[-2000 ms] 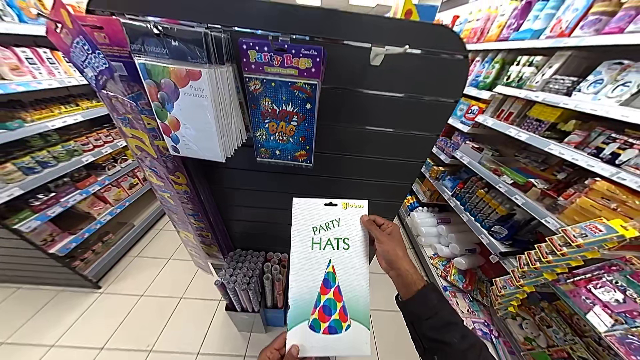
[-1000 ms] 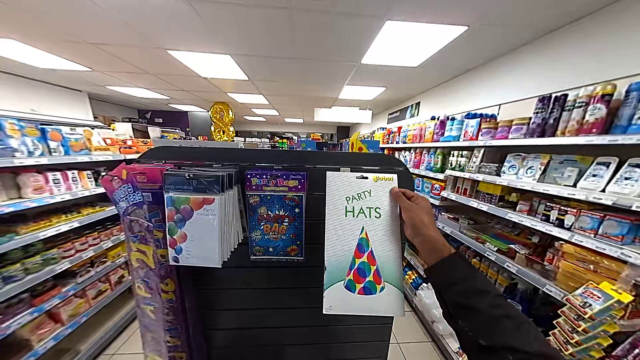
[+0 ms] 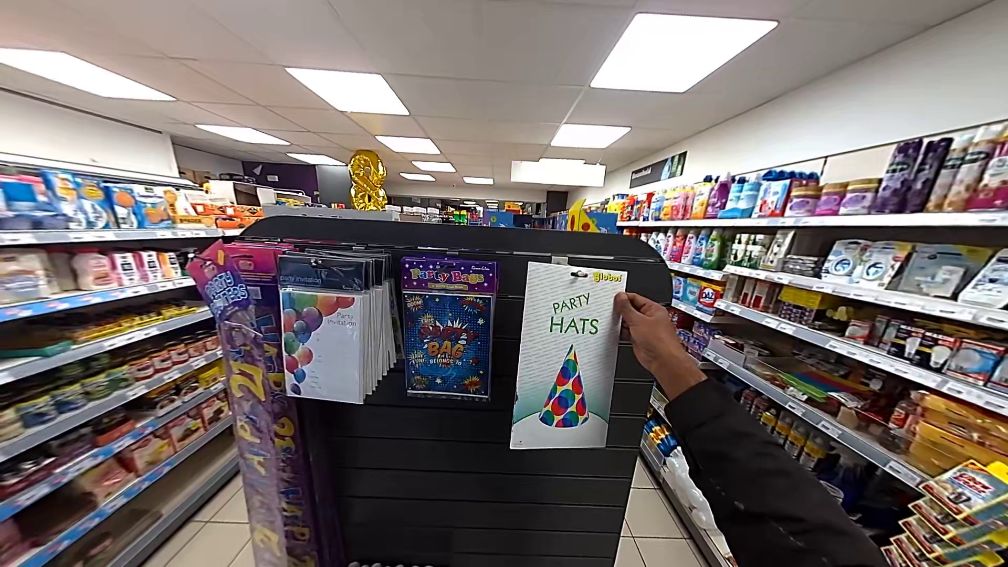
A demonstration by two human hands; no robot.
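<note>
My right hand (image 3: 657, 339) pinches the upper right edge of a flat party hats packet (image 3: 543, 378), which is upright against the black slatwall display (image 3: 472, 488) at its top right. The packet's hang hole is close to a metal hook with a label holder (image 3: 559, 260); whether the hook passes through it cannot be told. To its left hangs a blue and purple party bags packet (image 3: 449, 339), and further left a stack of party invitation packs (image 3: 323, 346). My left hand is out of view.
Purple party banners (image 3: 256, 409) hang at the display's left edge. Stocked shelves (image 3: 866, 362) run along the right aisle, with more shelves (image 3: 102, 378) on the left. A gold number balloon (image 3: 368, 181) stands behind the display.
The packet has gone up from low in front of the display to beside the party bags. My left hand, at its bottom edge two seconds ago, has left the view. The view has tilted up.
</note>
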